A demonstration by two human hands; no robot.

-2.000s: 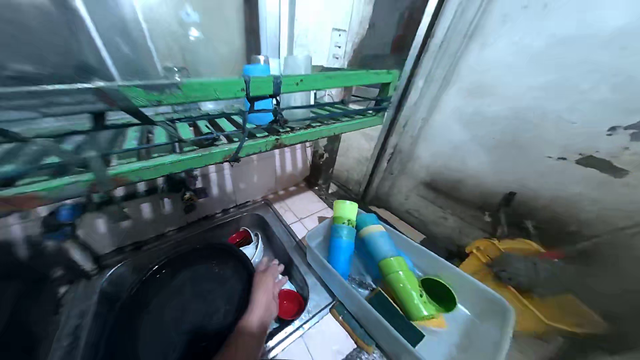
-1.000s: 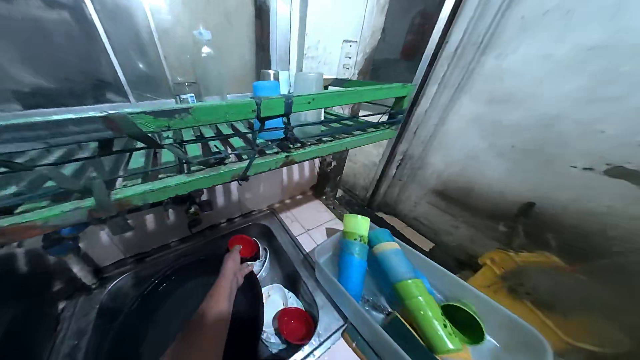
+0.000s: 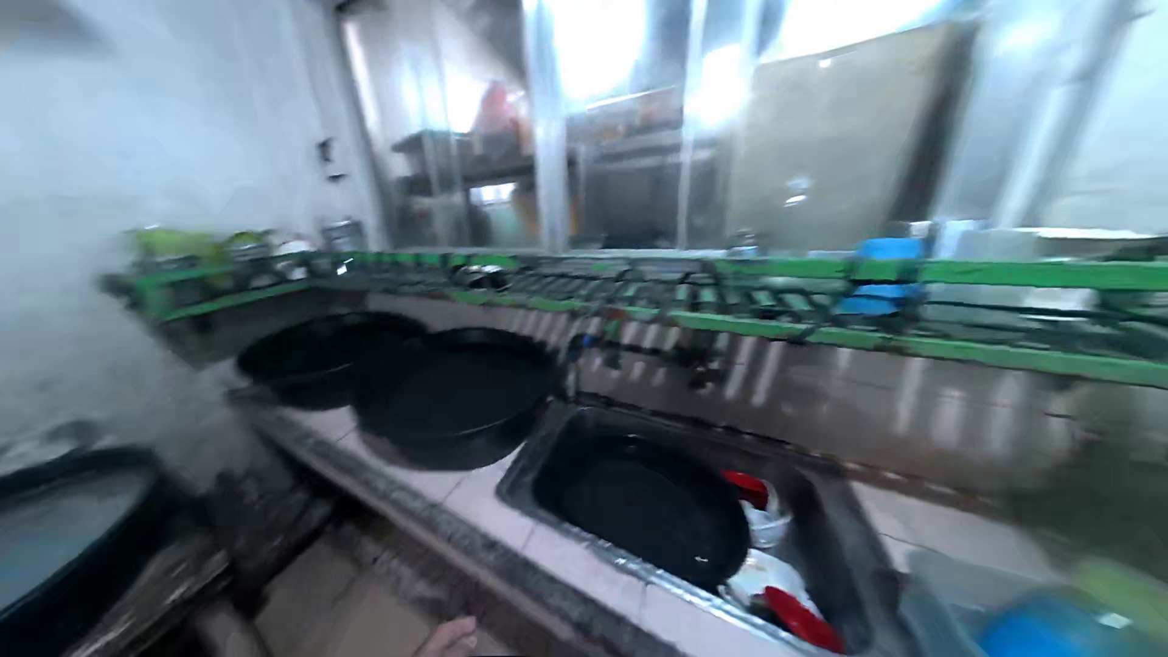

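Observation:
Only part of my right hand (image 3: 449,636) shows at the bottom edge, low in front of the counter; whether it holds anything is hidden. My left hand cannot be made out. To the right of the visible hand, a metal sink (image 3: 547,474) holds a large round black basin (image 3: 643,506). Beside that basin lie a red cup or bowl (image 3: 748,488), a white container (image 3: 768,527), a whitish dish (image 3: 765,577) and another red cup or bowl (image 3: 803,619). No hand touches them.
Two large black basins (image 3: 461,388) (image 3: 319,351) stand on the tiled counter (image 3: 474,484). A green slatted rack (image 3: 730,321) runs above, holding a blue cup (image 3: 883,274). A dark tub (image 3: 68,529) stands lower left; a blurred tray (image 3: 940,593) is lower right.
The view has swung left. My right hand has left the sink, where it was at the red item, and is now low by the counter front.

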